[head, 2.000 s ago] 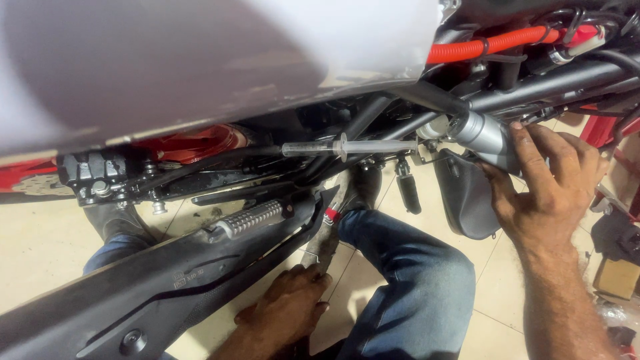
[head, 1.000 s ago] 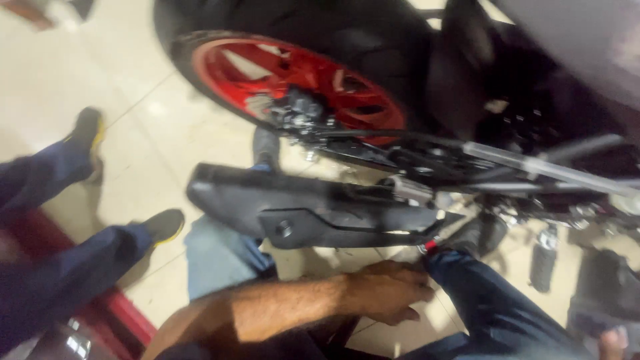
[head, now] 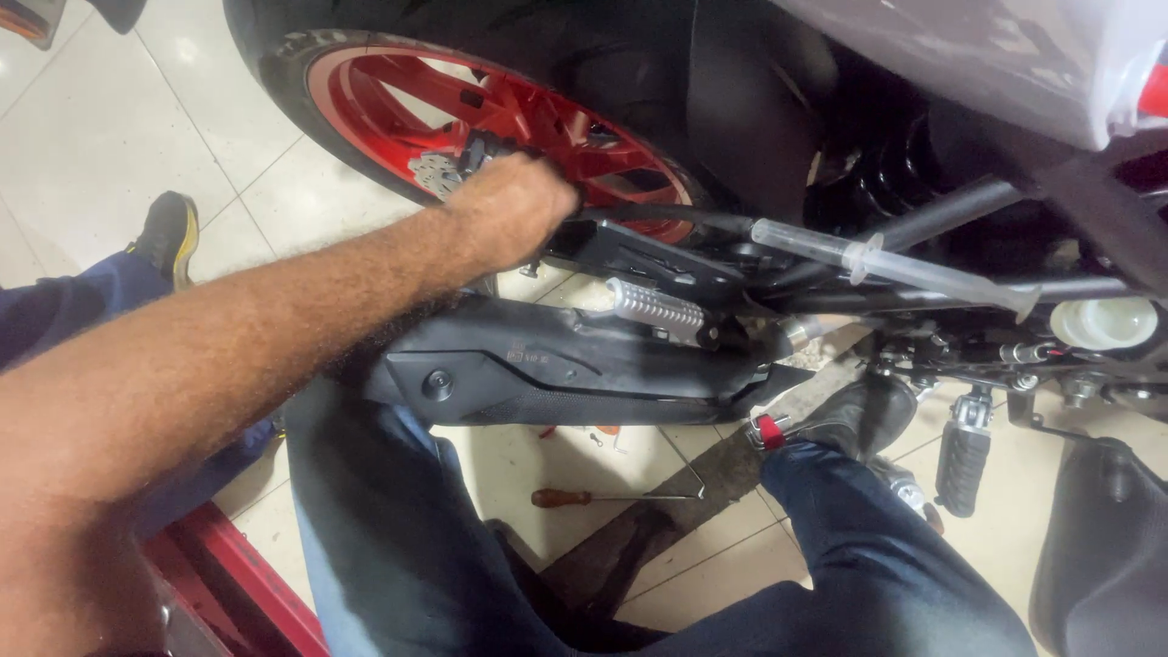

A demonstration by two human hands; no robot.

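Note:
My left hand reaches across to the rear brake caliper beside the red rear wheel of a motorcycle. Its fingers are curled and their far side is hidden, so what they hold does not show. Right of the hand, a clear plastic syringe with its plunger drawn out is joined to a dark hose. A white fluid reservoir sits uncapped beyond the plunger end. The black exhaust muffler and a ridged metal footpeg lie below the hand. My right hand is out of view.
A screwdriver with a wooden-looking handle and small loose parts lie on the tiled floor. A second footpeg hangs at the right. Another person's shoe stands at the left, near a red metal frame.
My left hand has moved from below the muffler up to the brake caliper. My right hand, earlier at a grey cylindrical thing near the frame, has left the view. The view has swung toward the rear wheel.

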